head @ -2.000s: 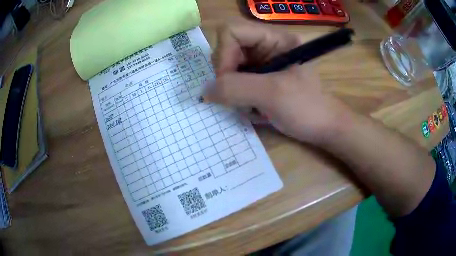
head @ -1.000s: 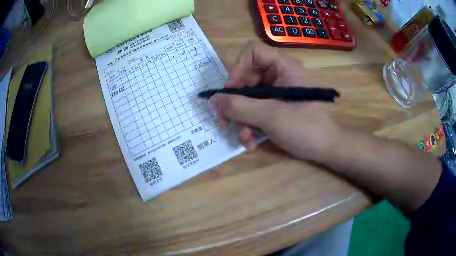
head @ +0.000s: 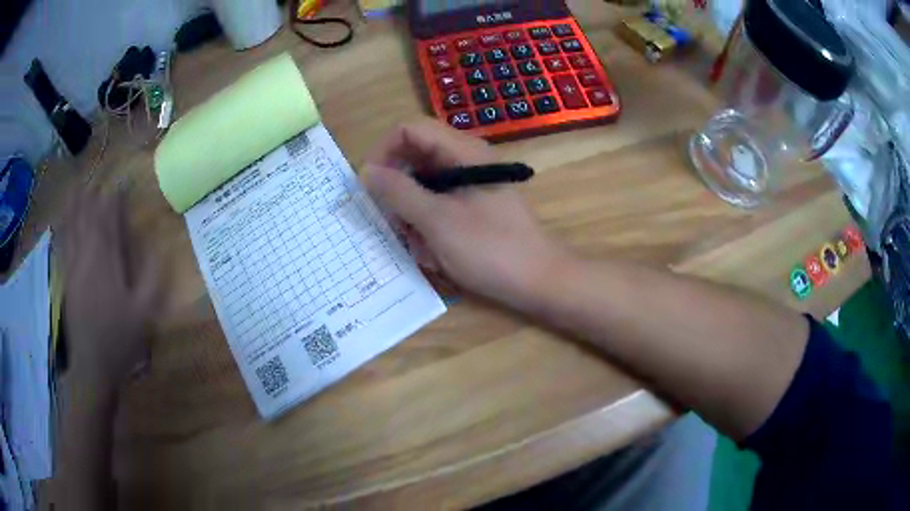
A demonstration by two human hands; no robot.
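The delivery note pad (head: 289, 259) lies tilted on the desk, its white gridded sheet on top. Its yellow copy sheets (head: 239, 130) are folded back over the top edge. My right hand (head: 464, 215) rests at the pad's right edge and holds a black pen (head: 479, 177) between thumb and fingers; the writing tip is hidden by the hand. My left hand (head: 105, 279) is blurred at the left, fingers apart, over the desk and the edge of the yellow book there. I see nothing held in it.
An orange-red calculator (head: 514, 75) lies beyond my right hand. A lidded glass jar (head: 768, 110) stands at the right. White papers (head: 28, 349) lie at the far left. Cables (head: 135, 95) and a white cup-like object (head: 246, 20) are at the back left. The desk edge curves across the front.
My left hand has come into view at the left. The view has shifted, showing more of the calculator and the desk's back. My right hand with the pen has moved to the pad's upper right edge.
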